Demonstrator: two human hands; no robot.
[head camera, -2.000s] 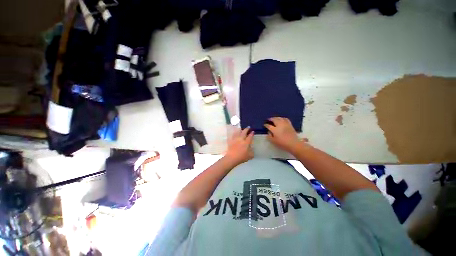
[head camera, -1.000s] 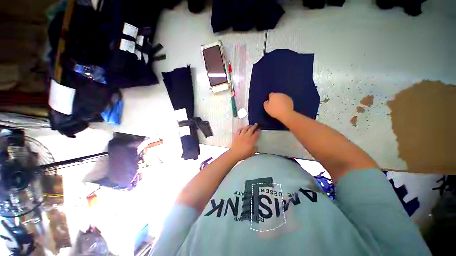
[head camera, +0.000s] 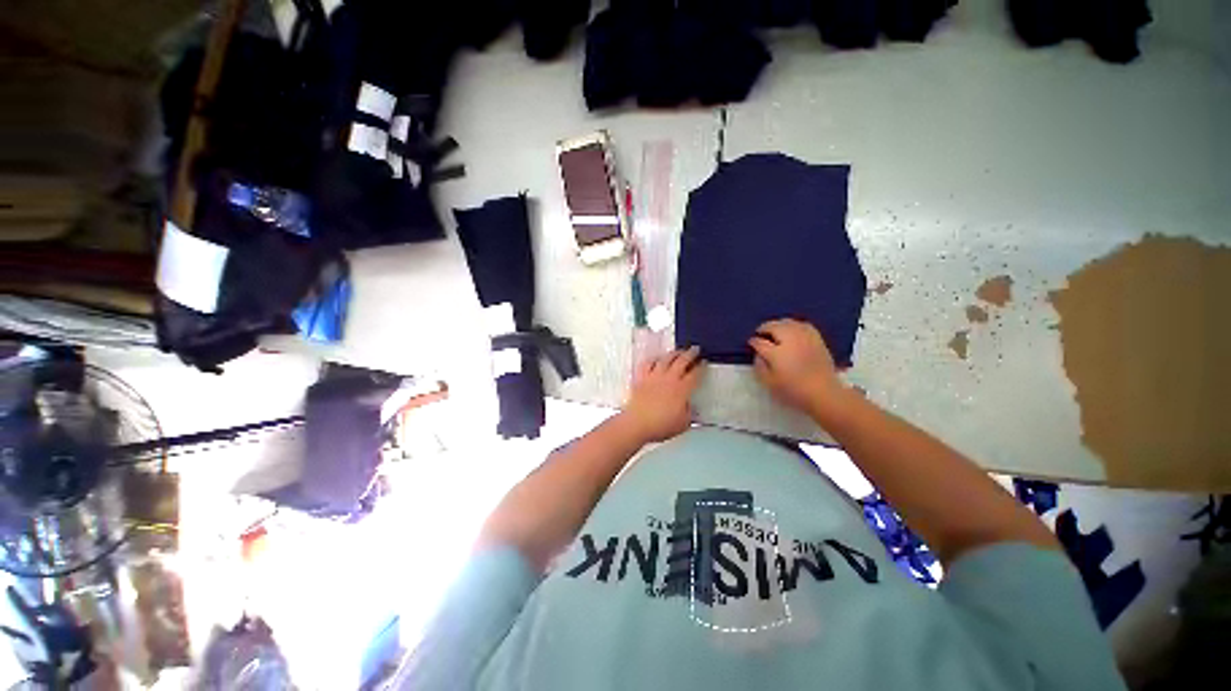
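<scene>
A navy cut fabric stack (head camera: 770, 243) lies flat on the pale table in front of me, its near edge close to the table's front edge. A thin dark tie strip (head camera: 721, 132) shows beyond its far edge. My left hand (head camera: 664, 388) is at the stack's near left corner, fingertips on the edge. My right hand (head camera: 797, 362) is at the near edge, right of the middle, with fingers bent on the fabric. Whether either hand pinches the fabric cannot be told.
Left of the stack are a pinkish clear strip (head camera: 655, 216), a green-teal tool (head camera: 639, 300), a white piece (head camera: 659, 317), a smartphone (head camera: 590, 197) and a tied dark bundle (head camera: 501, 263). Dark bundles (head camera: 675, 57) line the far edge. A dark heap (head camera: 250, 304) and fan (head camera: 54, 459) are left.
My right hand has moved from the middle of the stack back to its near edge. My left hand stays at the near left corner. The camera view has shifted slightly.
</scene>
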